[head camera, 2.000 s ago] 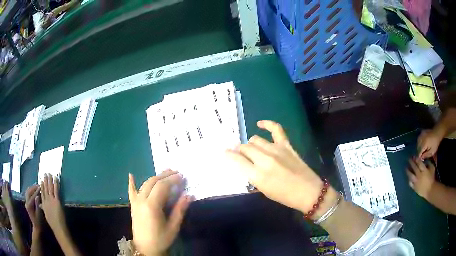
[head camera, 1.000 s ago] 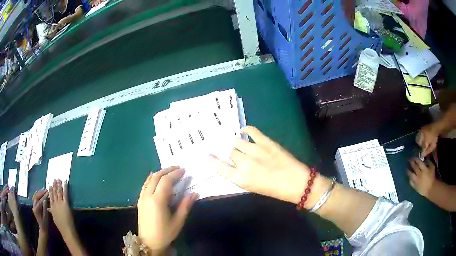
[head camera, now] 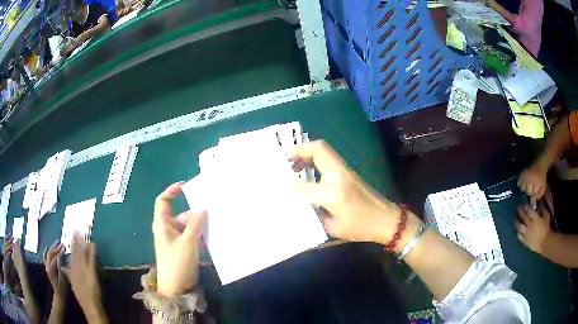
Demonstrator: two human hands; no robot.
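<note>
A white sheet (head camera: 260, 221), blank on the side that shows, is raised over the front of the stack and overhangs the bench's front edge. My left hand (head camera: 176, 237) pinches its left edge between thumb and fingers. My right hand (head camera: 339, 193) holds its right side near the upper corner. The stack of unfolded sheets (head camera: 253, 137) lies under and behind it, with dark print marks at its top right; most of it is hidden. A narrow folded leaflet (head camera: 120, 174) lies on the bench left of the stack.
Folded leaflets (head camera: 47, 186) lie further left, beside another person's hands (head camera: 82, 272). A blue slotted holder (head camera: 405, 63) and a white printed box (head camera: 462, 96) stand at the back right. A side stack (head camera: 464, 221) lies at right, near a person's hands (head camera: 533, 202). A metal rail (head camera: 209, 114) runs behind.
The sheet has been lifted off the stack and now shows a blank side. Both hands, flat on the paper before, now grip its edges. The left hand has moved left.
</note>
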